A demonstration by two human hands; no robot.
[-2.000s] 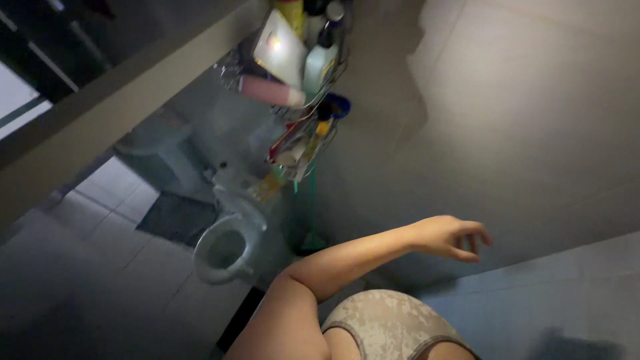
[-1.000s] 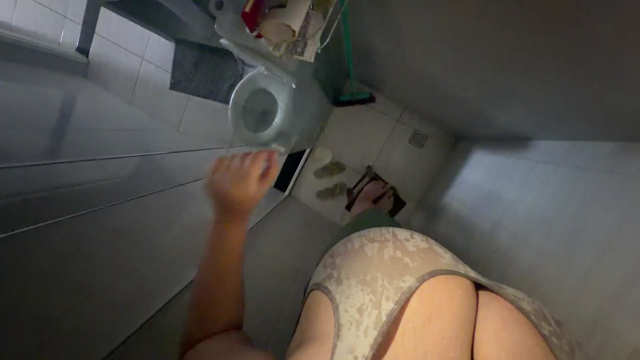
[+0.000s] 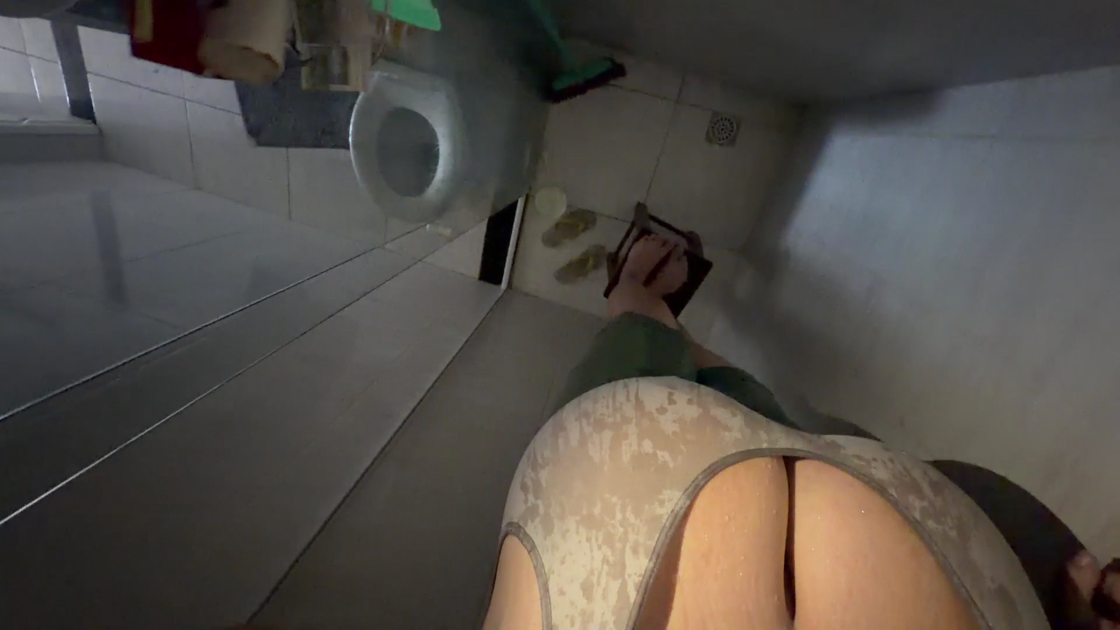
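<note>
At the lower right edge, a small, dim part of what looks like my right hand (image 3: 1085,573) shows; most of it is cut off, and whether it holds anything cannot be told. My left hand is out of view. Below me are my patterned sleeveless top (image 3: 604,464) and dark green shorts (image 3: 634,354). My bare feet (image 3: 656,262) are together on a small dark stool (image 3: 693,284) on the tiled floor. A pair of slippers (image 3: 570,227) lies beside the stool.
A toilet (image 3: 407,153) stands at the upper left, near a dark mat (image 3: 293,114). A green broom (image 3: 586,79) leans in the corner near a floor drain (image 3: 723,129). A glass panel's edge (image 3: 516,241) stands left of the slippers. A paper roll (image 3: 245,39) sits at the top left.
My left hand, raised near the toilet one second ago, has left the view. The camera has tilted down from the shelves of bottles to the floor.
</note>
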